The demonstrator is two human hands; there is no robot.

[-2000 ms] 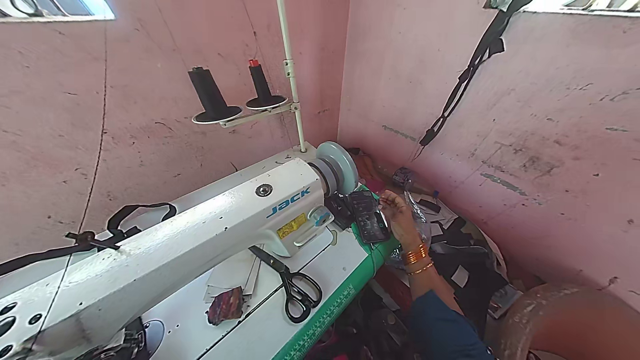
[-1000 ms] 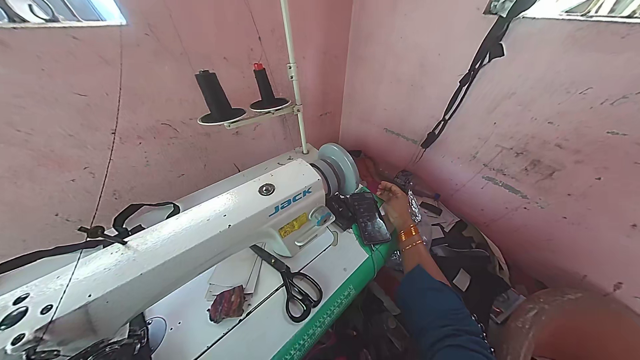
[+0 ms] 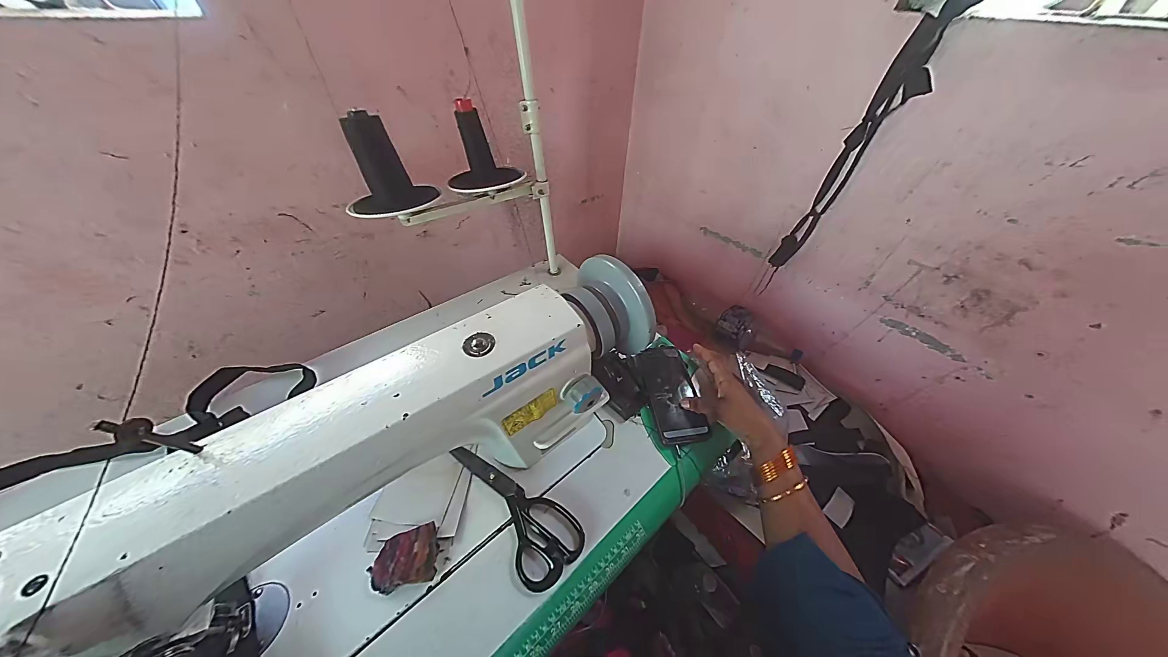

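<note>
My right hand [image 3: 730, 397], with gold bangles at the wrist, is at the right end of the sewing table. Its fingers are spread at the edge of a black smartphone [image 3: 671, 392], which lies beside the handwheel [image 3: 620, 304]; a fingertip appears to touch the phone. Whether the hand grips it is not clear. A white Jack sewing machine [image 3: 365, 438] runs diagonally across the table. Black-handled scissors [image 3: 538, 538] lie in front of it, next to paper sheets [image 3: 415, 497] and a folded dark red cloth piece [image 3: 404, 557]. My left hand is out of view.
Two black thread cones [image 3: 379, 164] stand on a thread stand [image 3: 538, 137] behind the machine. A green measuring tape strip [image 3: 593, 584] runs along the table's front edge. Fabric scraps [image 3: 849, 465] and plastic lie to the right, near a rounded brown container [image 3: 1049, 593]. Black straps [image 3: 858, 137] hang on the wall.
My right hand has moved slightly from beyond the phone's upper right to alongside it, with a fingertip now at its edge. The scissors and papers have stayed in place.
</note>
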